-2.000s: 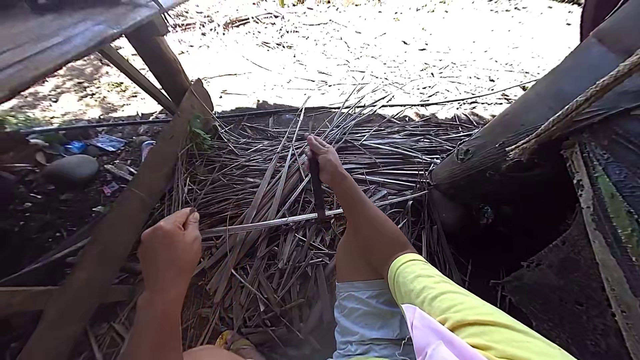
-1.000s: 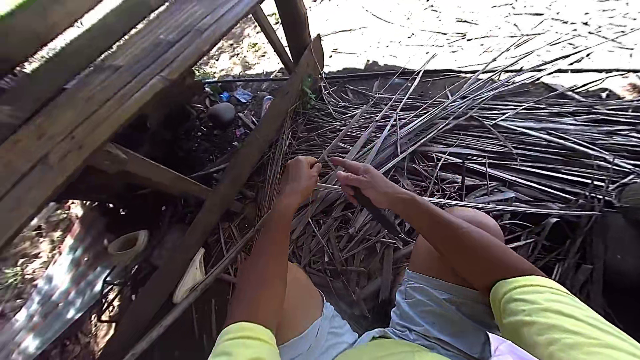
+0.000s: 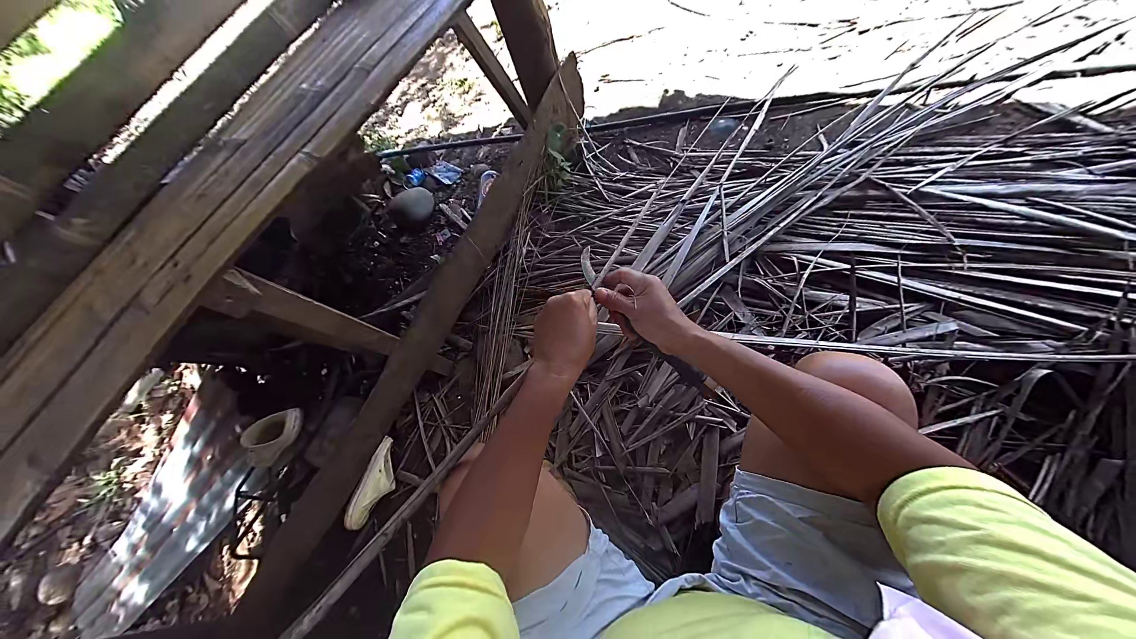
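My left hand (image 3: 565,330) and my right hand (image 3: 641,304) meet near the middle of the head view. The left is closed on the end of a pale thin palm leaf strip (image 3: 754,341), which runs away to the right. A dark-handled knife (image 3: 683,368) lies under my right palm and wrist, gripped by that hand. A short pale curved piece (image 3: 587,264) sticks up between the hands; whether it is blade or strip, I cannot tell. Dry palm fronds (image 3: 887,222) lie heaped below the hands and to the right.
A bamboo bench (image 3: 204,222) rises at the left, with a slanting wooden brace (image 3: 444,293) beside my left arm. Behind the brace are a grey stone (image 3: 412,206) and litter. A pale shoe (image 3: 371,484) and a corrugated metal sheet (image 3: 169,524) lie lower left.
My hands were apart two seconds ago, with the knife upright in the right one; now they are together at the strip's left end. The view has swung left.
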